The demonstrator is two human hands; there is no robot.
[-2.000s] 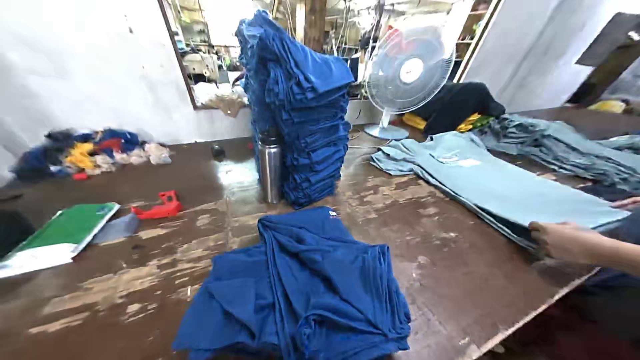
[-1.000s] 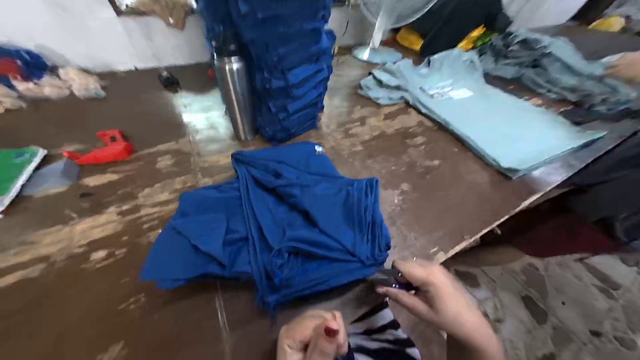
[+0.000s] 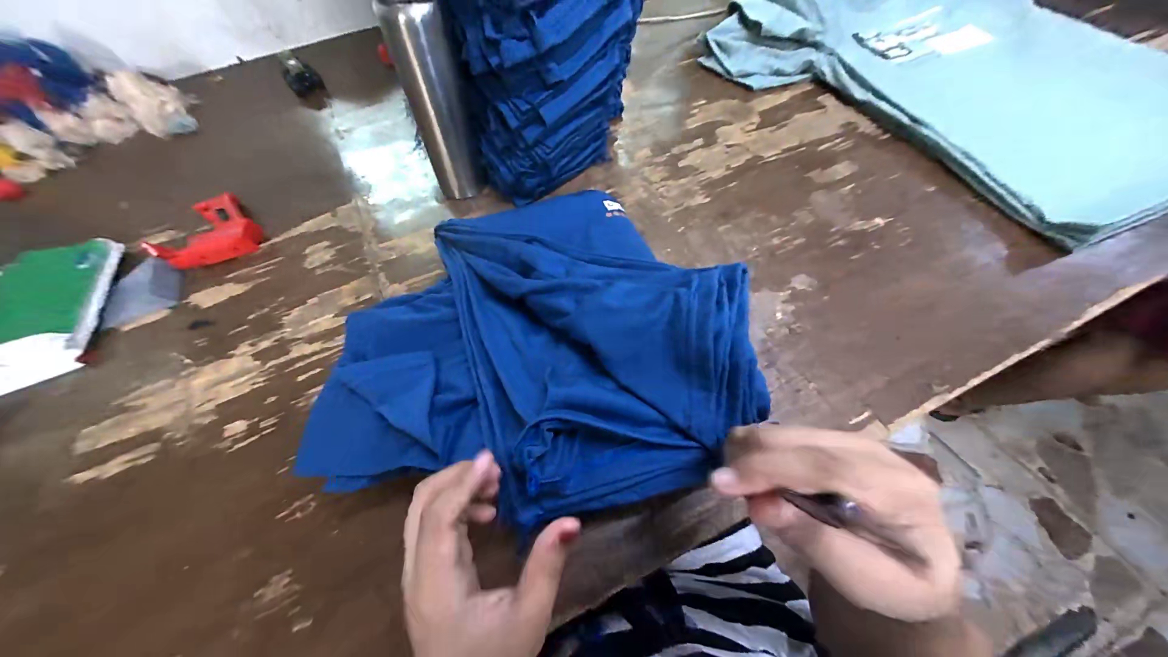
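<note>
A loosely folded blue garment (image 3: 584, 338) lies on the worn brown table (image 3: 876, 265) in front of me, with a small print near its far edge. My left hand (image 3: 484, 557) is at the garment's near edge, fingers apart, with nothing in its grasp. At the near right corner, my right hand (image 3: 839, 511) holds a small dark metal tool (image 3: 826, 506) in its palm; the kind is blurred. Its thumb and forefinger are at the blue cloth, and whether they pinch it is unclear. Behind the garment rises a tall stack of blue garments (image 3: 547, 91).
A steel bottle (image 3: 433, 100) stands against the stack. Light green garments (image 3: 1031, 109) lie at the right. To the left are a red plastic tool (image 3: 214, 233), a green and white packet (image 3: 55, 297) and fabric scraps (image 3: 100, 109). The table edge runs along the right.
Both hands have come into view since the oldest frame. My left hand has opened beside the garment and my right hand has come to its near right corner. The view has tilted down.
</note>
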